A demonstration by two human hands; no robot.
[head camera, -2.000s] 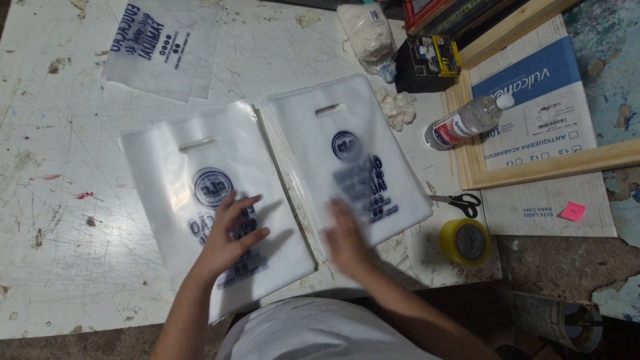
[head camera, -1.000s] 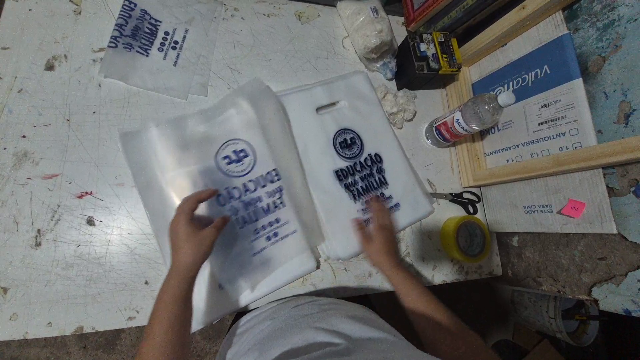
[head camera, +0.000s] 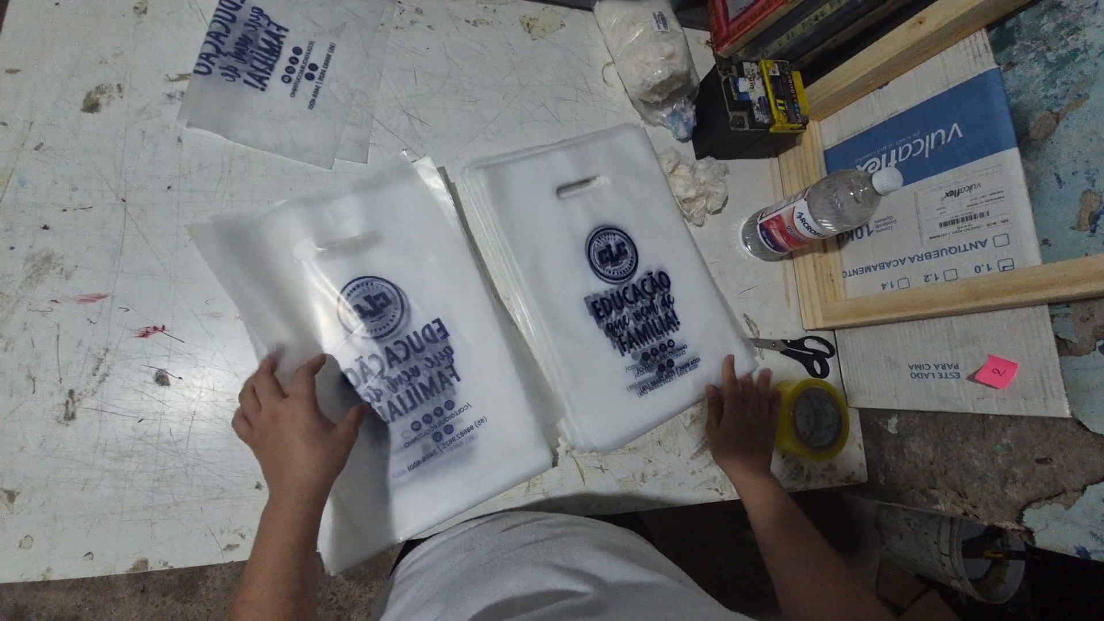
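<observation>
Two stacks of printed translucent plastic bags lie side by side on a worn white table. My left hand (head camera: 297, 423) touches the left edge of the left stack (head camera: 483, 431), thumb and fingers apart on a lifted, slightly curled top bag; whether it pinches the plastic is unclear. My right hand (head camera: 743, 418) rests with fingers extended at the lower right corner of the right stack (head camera: 595, 259), whose top bag shows its dark blue print and die-cut handle. Beside my right hand are a roll of yellow tape (head camera: 813, 420) and black-handled scissors (head camera: 806, 349).
Loose printed plastic sheets (head camera: 285, 86) lie at the upper left. Toward the right are a bag of white material (head camera: 651, 60), a crumpled wad (head camera: 694, 185), a black battery (head camera: 750, 108), a plastic bottle (head camera: 819, 211), a wooden frame (head camera: 957, 297) and flattened cardboard (head camera: 931, 371).
My left hand has moved left from over the left stack's print to its edge. My right hand has moved right, from the right stack's print to its corner. The left stack's top bag has shifted.
</observation>
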